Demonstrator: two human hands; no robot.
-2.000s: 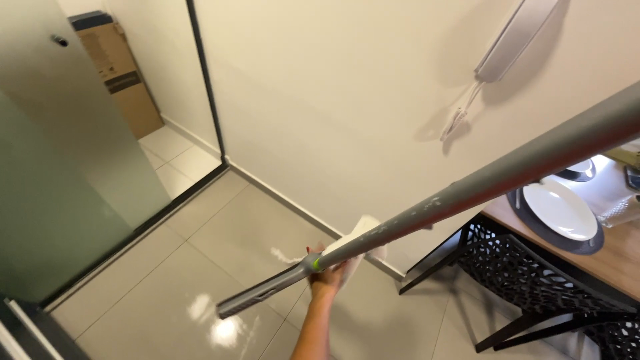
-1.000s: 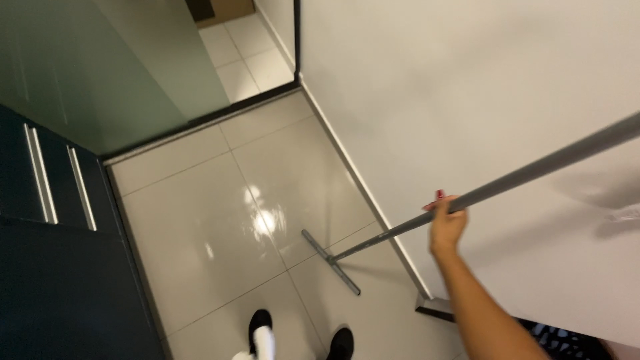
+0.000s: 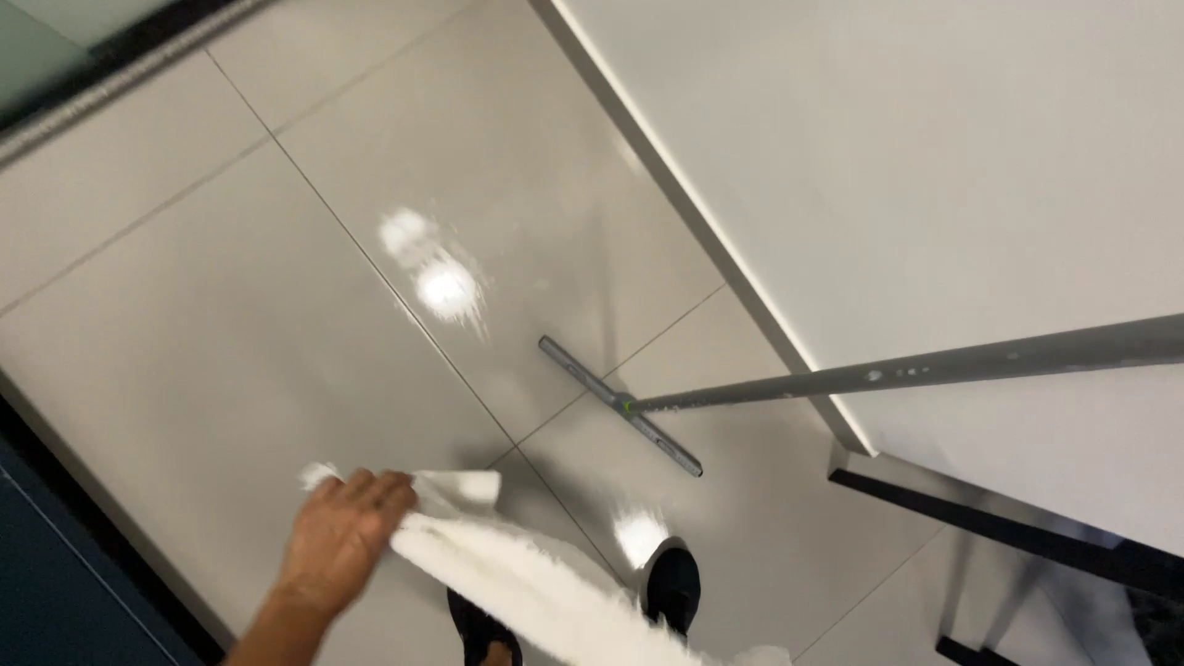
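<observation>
My left hand (image 3: 344, 532) reaches in from the lower left, its fingers closed on one end of a white fluffy cloth (image 3: 546, 592). The cloth stretches down and right across the view, over part of my shoes, and leaves at the bottom edge. A grey floor squeegee (image 3: 661, 444) rests on the glossy tiles ahead of my feet. Its long grey pole (image 3: 925, 368) slants up to the right and out of view, so what supports its upper end is hidden. My right hand is not visible.
Light floor tiles (image 3: 231, 305) carry bright reflections. A white wall (image 3: 906, 185) with a baseboard runs along the right. Black furniture legs (image 3: 962, 518) stand at lower right, a dark cabinet (image 3: 65, 573) at lower left, and a door track (image 3: 120, 79) at upper left. My black shoe (image 3: 673, 583) is near the squeegee.
The hand that gripped the pole one second ago is out of view. My left hand has come in with the white cloth, now spread out before me. The squeegee head remains on the floor.
</observation>
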